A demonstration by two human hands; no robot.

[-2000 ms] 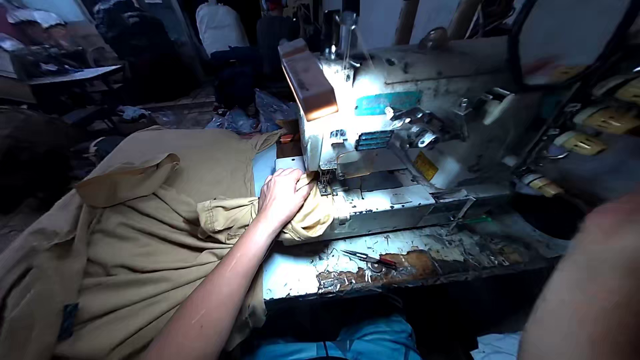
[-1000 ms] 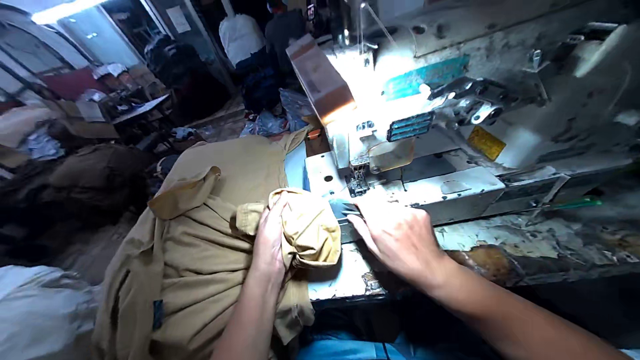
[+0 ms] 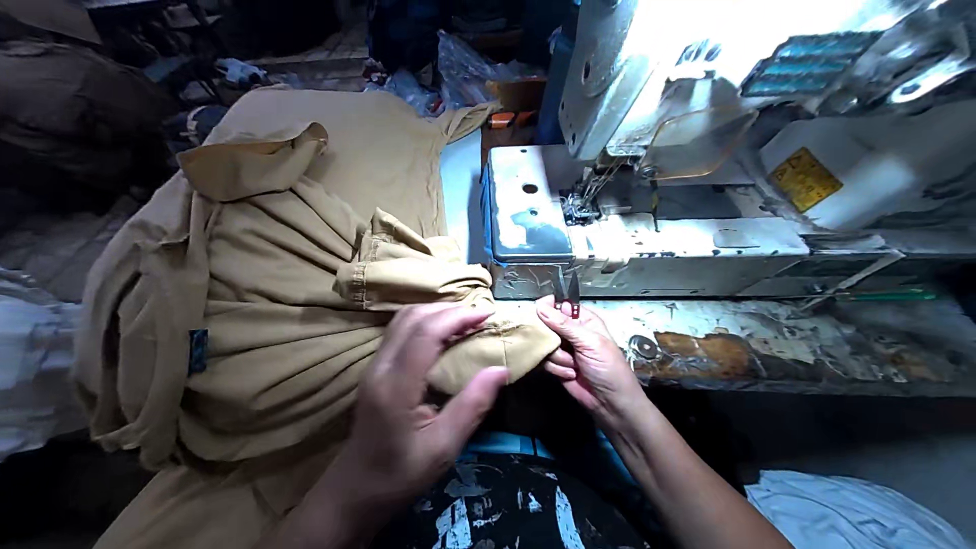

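Note:
A tan fabric garment (image 3: 305,297) lies bunched left of the industrial sewing machine (image 3: 530,206). My left hand (image 3: 419,396) hovers over the garment's gathered sleeve end, its thumb and fingers spread. In my right hand (image 3: 591,354) are small thread snips (image 3: 566,296), their blades pointing up beside the machine bed. The fingers of that hand also touch the edge of the tan cloth. The needle and presser foot area (image 3: 583,206) is above the snips, with no cloth under it.
A worn table edge (image 3: 701,358) with a round metal part (image 3: 644,348) runs along the front of the machine. White cloth (image 3: 846,507) lies at the lower right, and pale bundled material (image 3: 34,366) is at the far left. Clear plastic bags (image 3: 465,72) are behind the garment.
The sleeve end was at the needle two seconds ago and is now away from it, in front. My left hand has let go of the cloth. The view has moved closer.

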